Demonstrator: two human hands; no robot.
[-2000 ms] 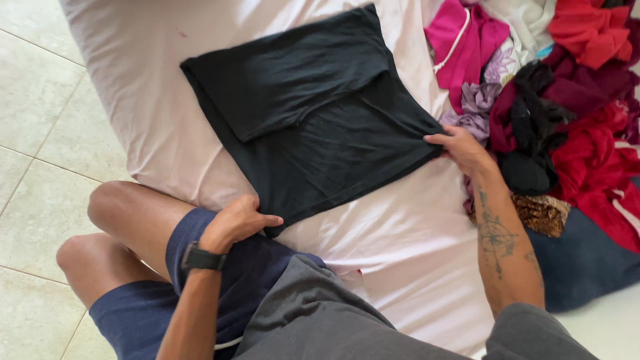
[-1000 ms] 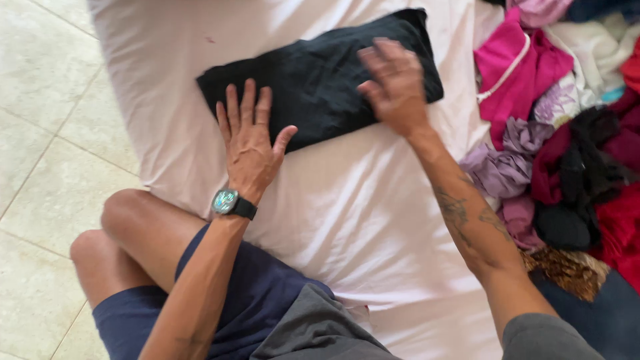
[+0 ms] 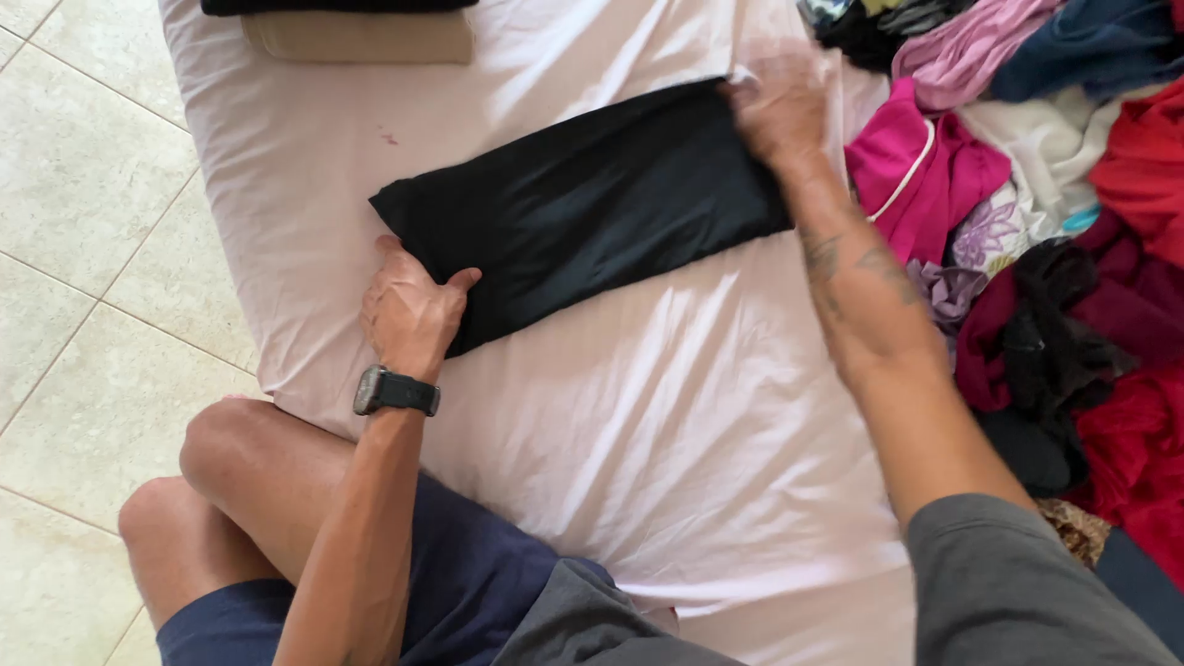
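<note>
A black garment (image 3: 592,213), folded into a long strip, lies at a slant on the pale pink bed sheet (image 3: 647,416). My left hand (image 3: 414,301) is at its lower left end, the thumb on top of the cloth and the fingers at or under the edge. My right hand (image 3: 782,102) is at the upper right corner of the strip; it is blurred by motion, so whether its fingers pinch the cloth cannot be told.
A heap of mixed clothes (image 3: 1027,213), pink, white, red and dark, lies along the right. Folded beige cloth (image 3: 361,37) with folded black cloth (image 3: 338,5) on it sits at the top left. Beyond the bed's left edge is a tiled floor (image 3: 92,213).
The black garment, spread wider two seconds ago, is now a narrow strip. My hands lay flat on it one second ago; they have moved apart to its two ends.
</note>
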